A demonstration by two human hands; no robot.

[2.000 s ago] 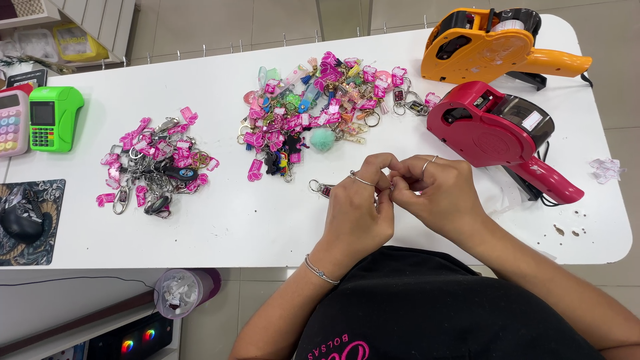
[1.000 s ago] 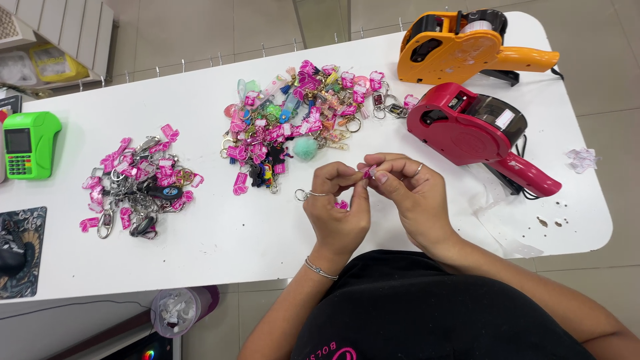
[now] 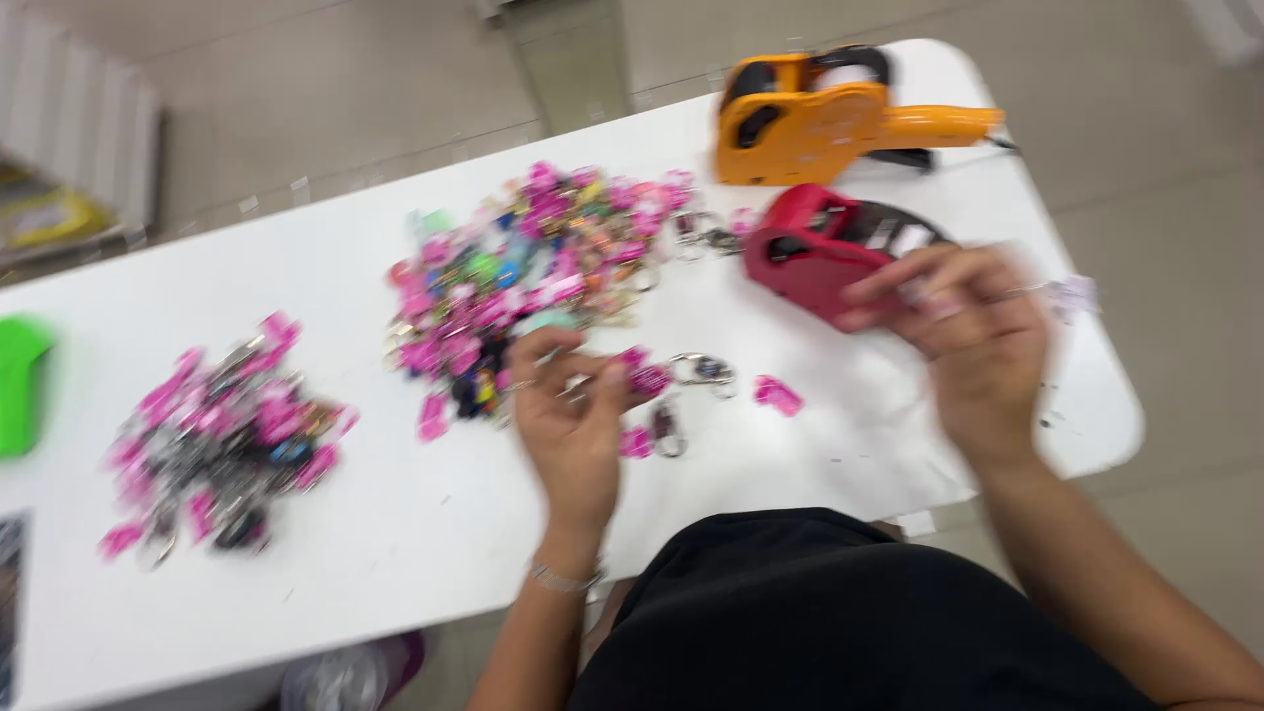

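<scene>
My left hand [image 3: 573, 415] pinches a keychain [image 3: 648, 378] by its pink plastic wrapping, at the lower right of a big pile of keychains [image 3: 533, 286] with pink wrappings. A metal key ring [image 3: 706, 370] lies just right of it. My right hand [image 3: 973, 346] is raised and blurred before the handle of a red price label gun [image 3: 820, 262]; a small pale thing seems to be between its fingertips, too blurred to name. Below my left fingers lies another keychain [image 3: 669, 430], and a loose pink piece [image 3: 778, 395] rests to the right.
A second pile of metal keychains [image 3: 232, 434] lies on the left of the white table [image 3: 395, 553]. An orange price label gun [image 3: 810, 123] stands at the back right. A green card terminal [image 3: 20, 385] is at the left edge, and a bin [image 3: 346, 681] stands below the front edge.
My hands were together at the middle; now they are apart, with my right hand moved right to the red label gun. The view has shifted.
</scene>
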